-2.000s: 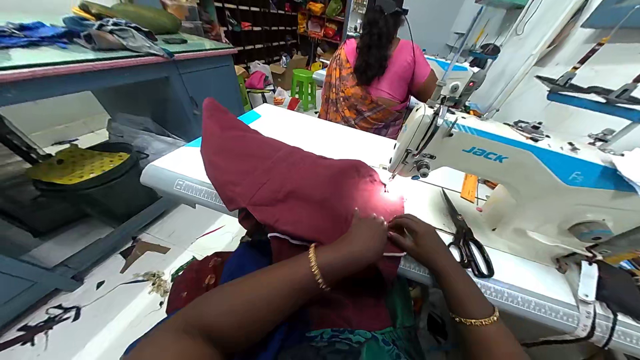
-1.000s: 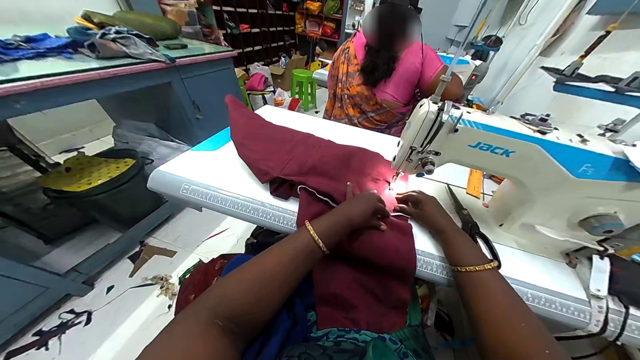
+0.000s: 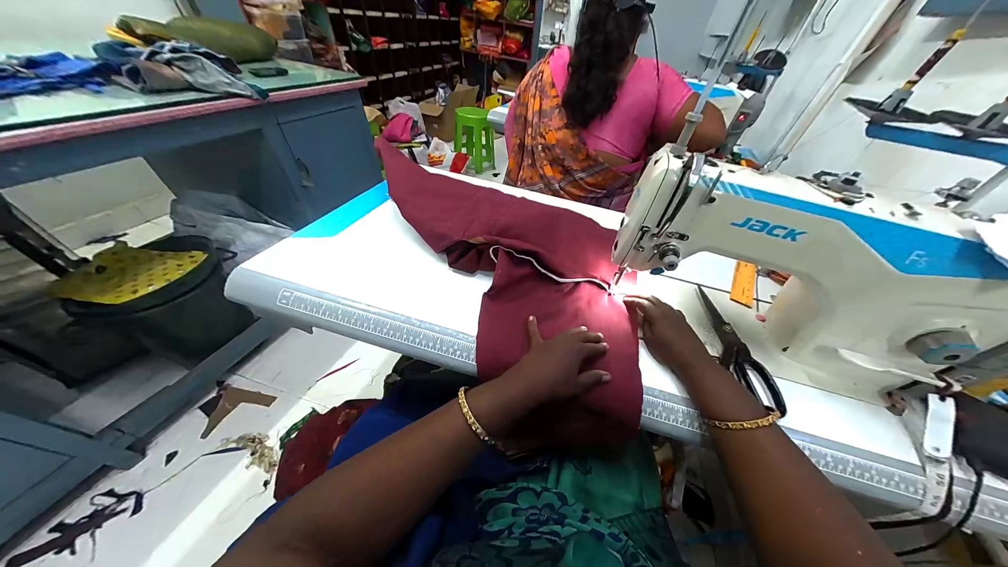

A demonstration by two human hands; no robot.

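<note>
Maroon fabric [image 3: 504,213] lies across the white table of a Jack sewing machine [image 3: 795,228], one part hanging over the front edge. White piping [image 3: 543,269] runs along its seam to the lit needle and presser foot [image 3: 618,277]. My left hand [image 3: 559,364] rests spread on the near part of the fabric, fingers apart. Just right of the needle, my right hand [image 3: 661,327] has its fingertips at the fabric's edge; whether they pinch it is not clear. Black-handled scissors [image 3: 736,350] lie beside my right wrist.
An orange ruler [image 3: 743,283] lies behind the machine's arm. Along the table's front edge runs a printed scale [image 3: 378,323]. A co-worker [image 3: 606,102] sits beyond the table. At left stand a black bin [image 3: 157,291] and a glass-topped desk [image 3: 315,90] with cloth on it.
My left hand has moved away from the needle, toward me, and its fingers have spread on the fabric. The fabric's near part now lies flatter, with more of the white piping exposed.
</note>
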